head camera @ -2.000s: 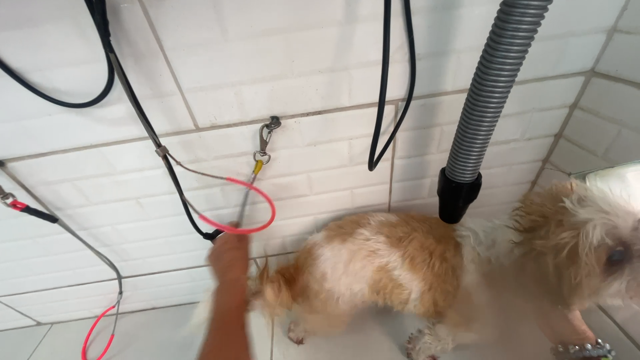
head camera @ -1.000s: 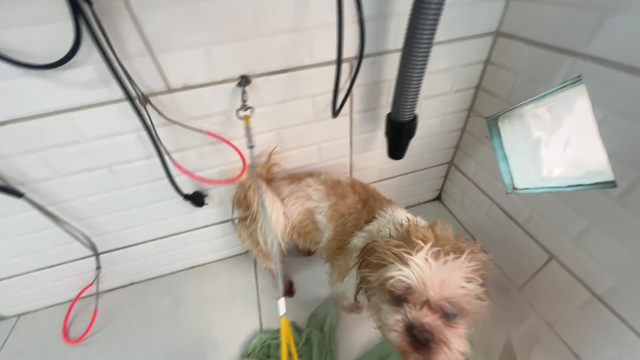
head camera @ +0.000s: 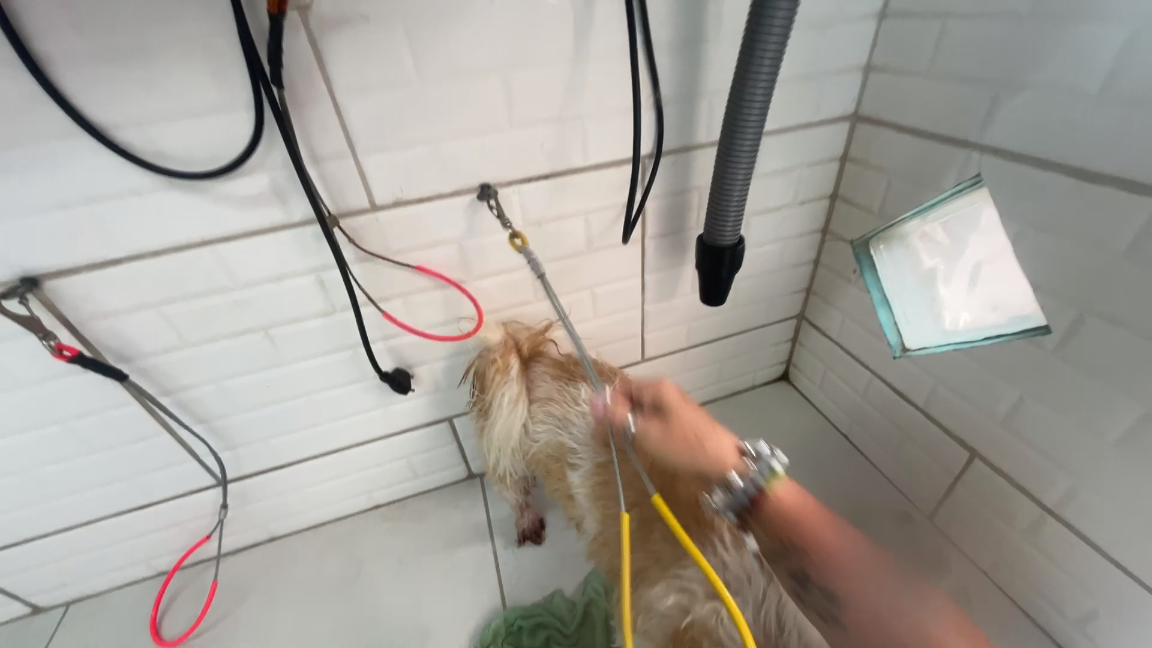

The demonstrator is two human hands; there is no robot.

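Observation:
My right hand (head camera: 670, 423), with a metal watch at the wrist, reaches in from the lower right and is closed on the steel-cable grooming tether (head camera: 567, 319). The tether runs from a clip (head camera: 494, 207) on the wall and splits below my fingers into a loop with yellow sleeving (head camera: 697, 562). Under the hand stands a tan and white dog (head camera: 549, 432), its rear and tail toward the wall; its head is not visible. A crumpled green towel (head camera: 553, 621) lies beside the dog at the bottom edge. My left hand is out of view.
Red-sleeved loops (head camera: 477, 310) hang on the tiled wall, with another tether (head camera: 162, 621) at left. A black plug (head camera: 396, 380) dangles on its cable. A grey corrugated hose (head camera: 742, 135) hangs near the corner, and a teal-edged panel (head camera: 963, 270) is on the right wall.
One second ago the dog's face pointed toward the camera; now its rear is in view and its head is out of sight. My right hand has come in and taken hold of the tether.

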